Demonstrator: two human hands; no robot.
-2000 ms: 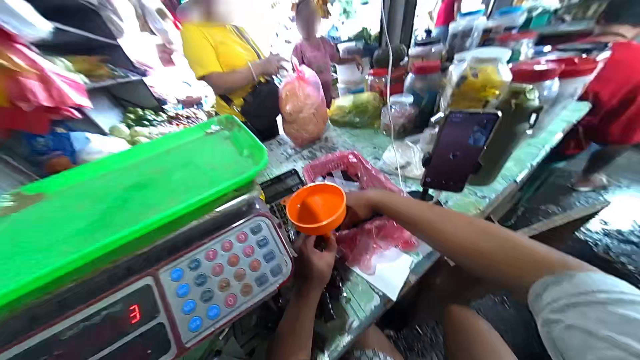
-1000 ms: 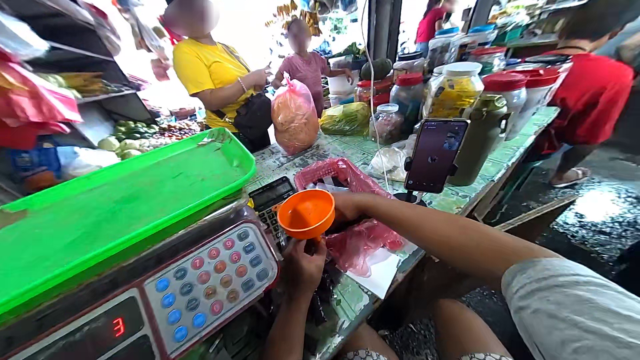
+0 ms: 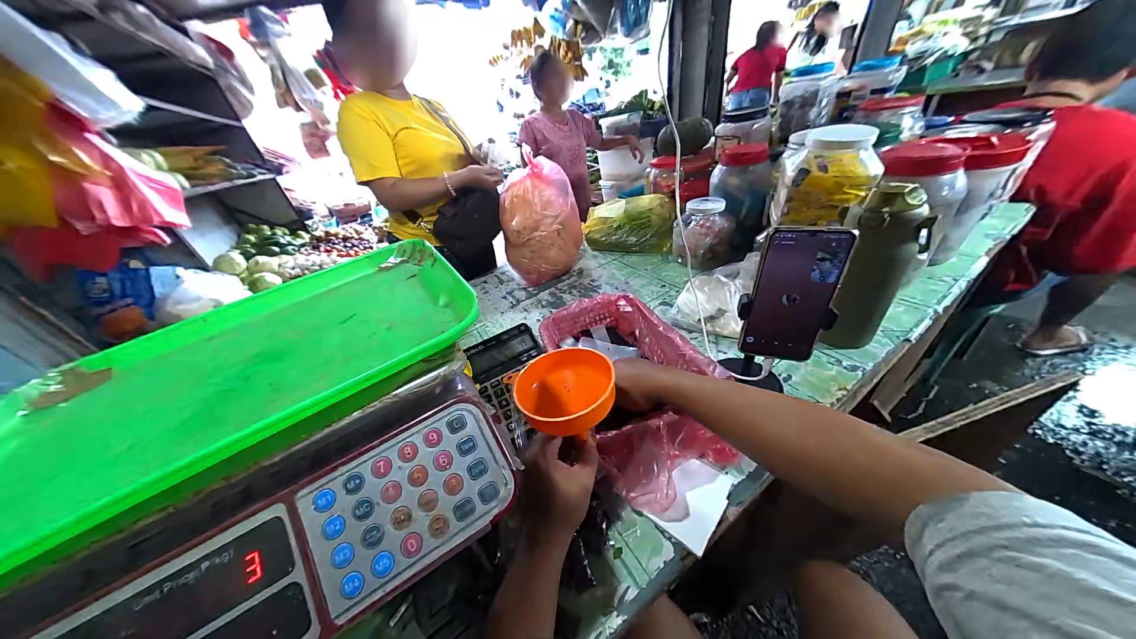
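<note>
My left hand [image 3: 561, 479] grips the narrow spout of an orange plastic funnel [image 3: 565, 390] from below, with its wide mouth facing up. My right hand [image 3: 635, 383] reaches behind the funnel into a basket [image 3: 621, 311] lined with pink plastic; its fingers are hidden, so what they touch cannot be told. A calculator [image 3: 499, 359] lies left of the funnel, partly covered by it. Beside my left forearm stands a digital scale [image 3: 404, 506] with a green tray [image 3: 240, 382] on top and a lit red digit on its display. A white paper [image 3: 697, 506] lies under the basket's near edge.
A phone [image 3: 796, 293] on a stand with a white cable, a green flask [image 3: 879, 266] and lidded jars [image 3: 830, 173] line the counter's right side. A filled pink bag [image 3: 540, 222] stands at the back. A person in yellow [image 3: 399, 142] stands beyond the counter, another in red at right.
</note>
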